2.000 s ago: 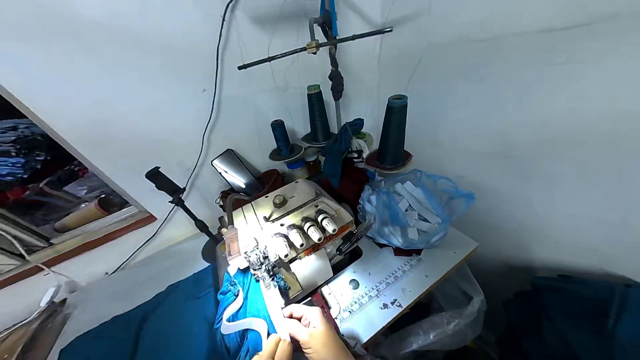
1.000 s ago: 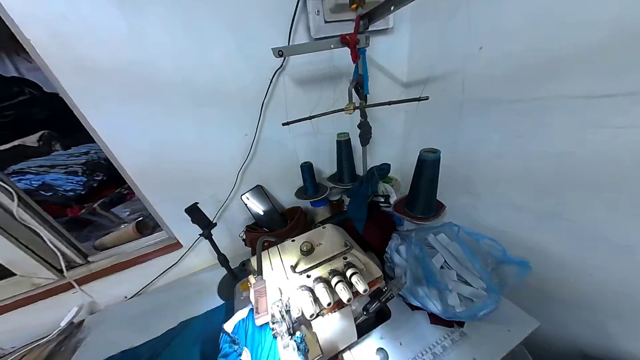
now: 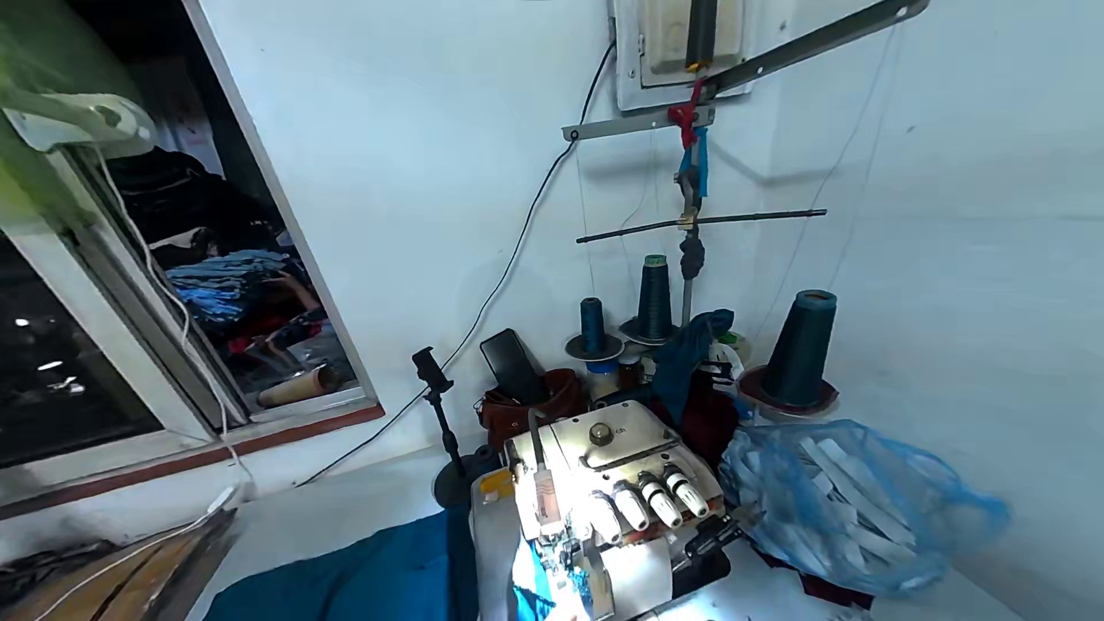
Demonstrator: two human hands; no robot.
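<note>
A lit overlock sewing machine (image 3: 617, 457) stands at the lower middle, with several white tension dials on its front. Bright blue fabric (image 3: 533, 586) lies at its needle area, cut off by the bottom edge. Darker teal fabric (image 3: 345, 573) is spread on the table to the left. Neither of my hands can be made out; a small overexposed patch under the needle area is too unclear to name. Behind the machine are cones of dark teal thread (image 3: 800, 349) on a thread stand.
A blue plastic bag of white strips (image 3: 854, 509) sits right of the machine. Behind it, a smartphone (image 3: 515, 366) leans in a brown container (image 3: 530, 414), beside a black phone holder (image 3: 444, 414). A window (image 3: 285, 285) opens at left onto piled cloth. A metal arm (image 3: 811, 47) juts out overhead.
The view has tilted up and turned left, so my hands, seen holding a pale strip at the machine two seconds ago, have dropped out of the picture.
</note>
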